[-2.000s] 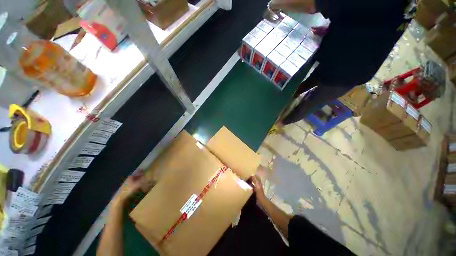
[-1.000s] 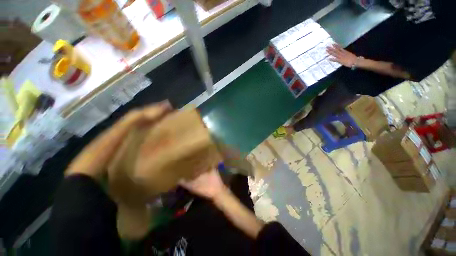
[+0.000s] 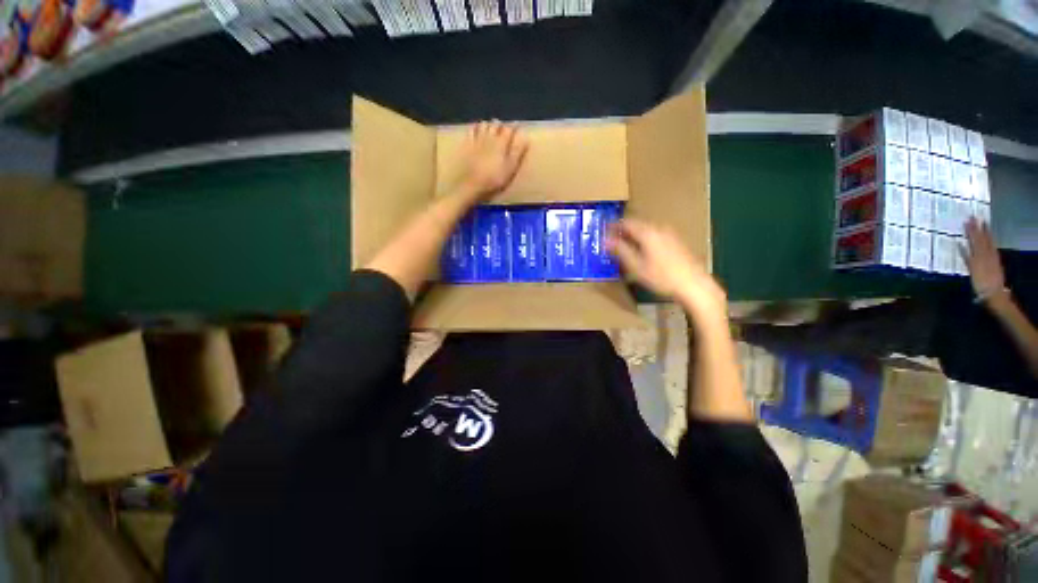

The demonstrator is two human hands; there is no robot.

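Note:
An open brown shipping carton [image 3: 533,305] stands on the green bench in front of me, its flaps folded out. A row of glossy blue product boxes [image 3: 527,244] fills the part of its inside that shows. My left hand [image 3: 496,159] lies on the far flap with nothing visible in it. My right hand [image 3: 657,257] is at the right end of the blue boxes, its fingers bent and slightly blurred; whether it grips a box cannot be told.
White product boxes [image 3: 917,191] stand in a block on the green bench [image 3: 771,216] at right, a coworker's hand [image 3: 983,259] against them. Label strips [image 3: 452,14] hang above the black belt. Open cartons [image 3: 114,408] are at lower left. A blue stool [image 3: 822,401] is at lower right.
The brown carton, taped shut two seconds ago and a blurred brown shape in my hands one second ago, is out of view or changed; an open carton with blue boxes now shows. The view has turned.

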